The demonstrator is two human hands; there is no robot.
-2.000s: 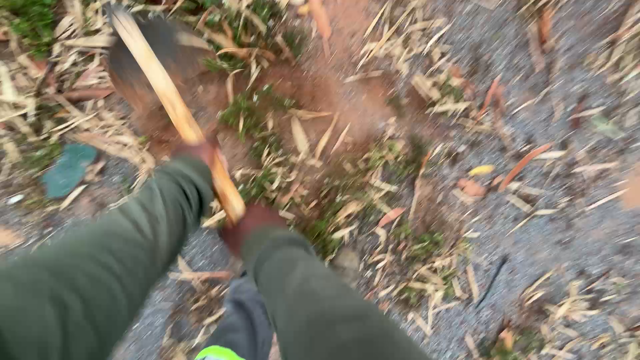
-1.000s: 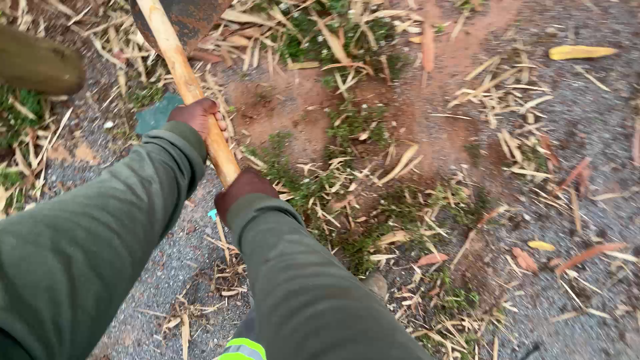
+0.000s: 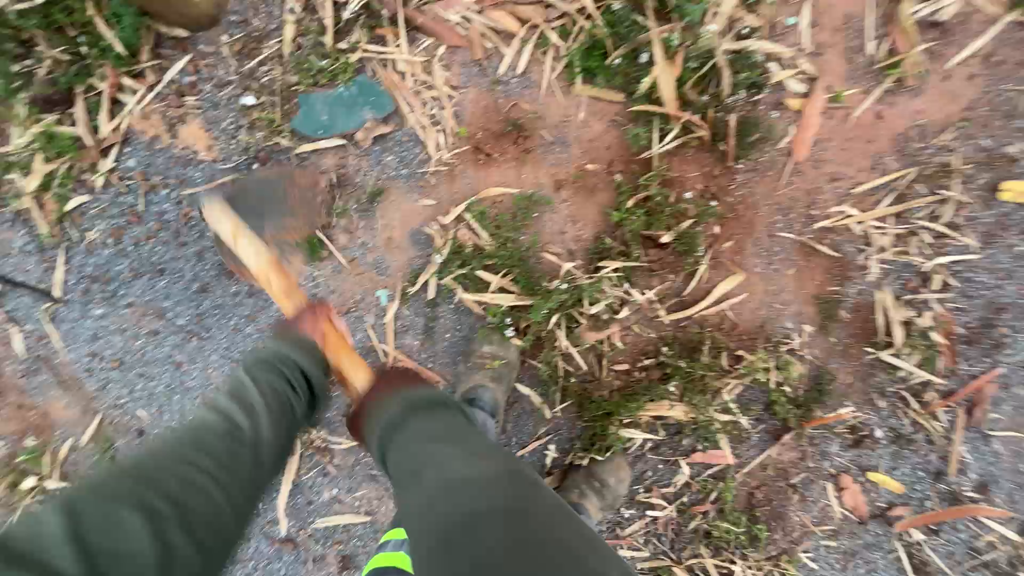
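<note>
A tool with a pale wooden handle (image 3: 260, 260) slants from upper left to lower right. Its wide metal blade (image 3: 276, 204), blurred by motion, is over the gravel at the upper left; it looks like a hoe. My left hand (image 3: 320, 324) is wrapped around the middle of the handle. Close to the handle's lower end my right hand (image 3: 376, 396) grips it, mostly covered by the green sleeve. Low green weeds (image 3: 512, 248) and red soil (image 3: 572, 188) lie to the right of the blade, strewn with dry leaves.
My two boots (image 3: 490, 372) (image 3: 600, 484) stand on gravel beside the weeds. A flat teal piece (image 3: 342, 106) lies above the blade. A rounded brownish object (image 3: 184, 10) is cut off by the top edge. Dry leaves and bark strips (image 3: 956, 512) cover the ground at right.
The blade has come down from near the top edge, past the teal piece, to lie below it over the gravel. Both hands stay on the handle. The view has shifted.
</note>
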